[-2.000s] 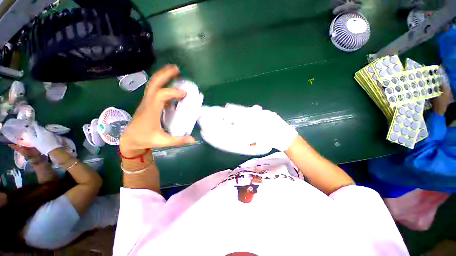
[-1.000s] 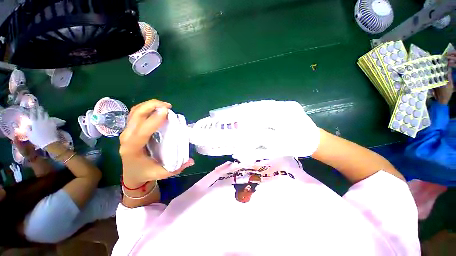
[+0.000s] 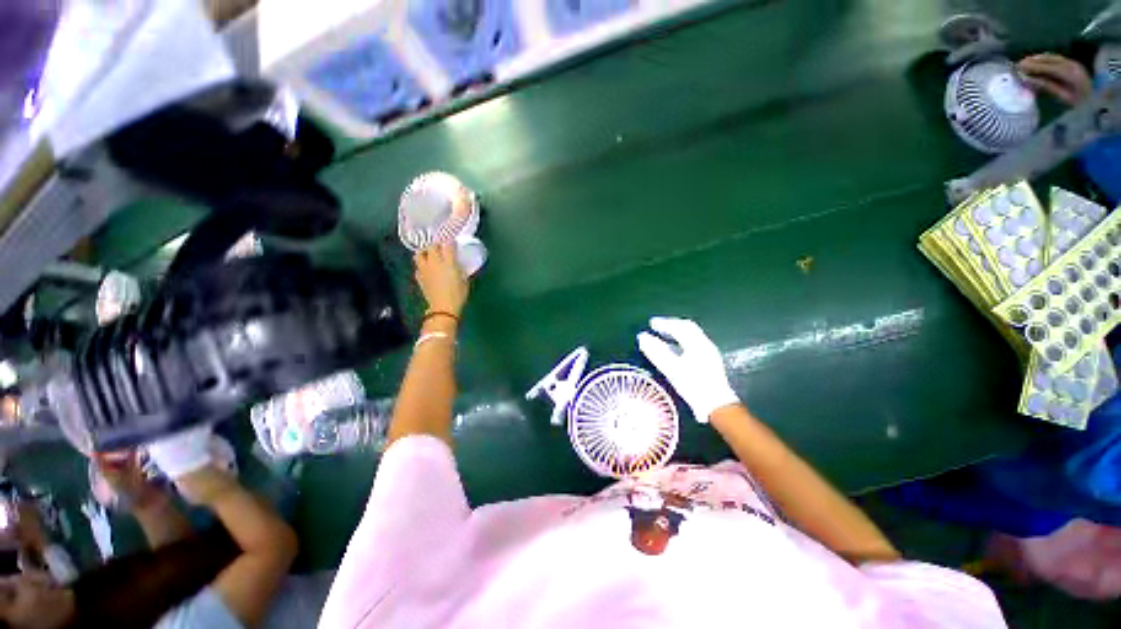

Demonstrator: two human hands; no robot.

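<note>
A white clip fan (image 3: pixel 623 421) lies on the green bench close to my shirt, its round ribbed grille facing up and its V-shaped clip at the upper left. My right hand (image 3: pixel 688 366), in a white glove, is empty, fingers apart, just above and right of this fan. My left hand (image 3: pixel 440 278), bare with a red cord and pale bracelet, is stretched far forward. It grips the lower part of a second clip fan (image 3: pixel 436 211), beside its round base; the fingertips are hard to see.
A large black fan (image 3: pixel 234 338) stands at left, near a clear plastic bottle (image 3: pixel 350 428). Yellow-edged sticker sheets (image 3: pixel 1014 246) are stacked at right. Another person's hand (image 3: pixel 1057 76) touches a fan (image 3: pixel 991 106) at upper right. A neighbour's gloved hand (image 3: pixel 182 452) is at lower left.
The fan held between my hands now lies on the bench. My right hand is off it. My left hand has moved forward to the second fan. The view has shifted.
</note>
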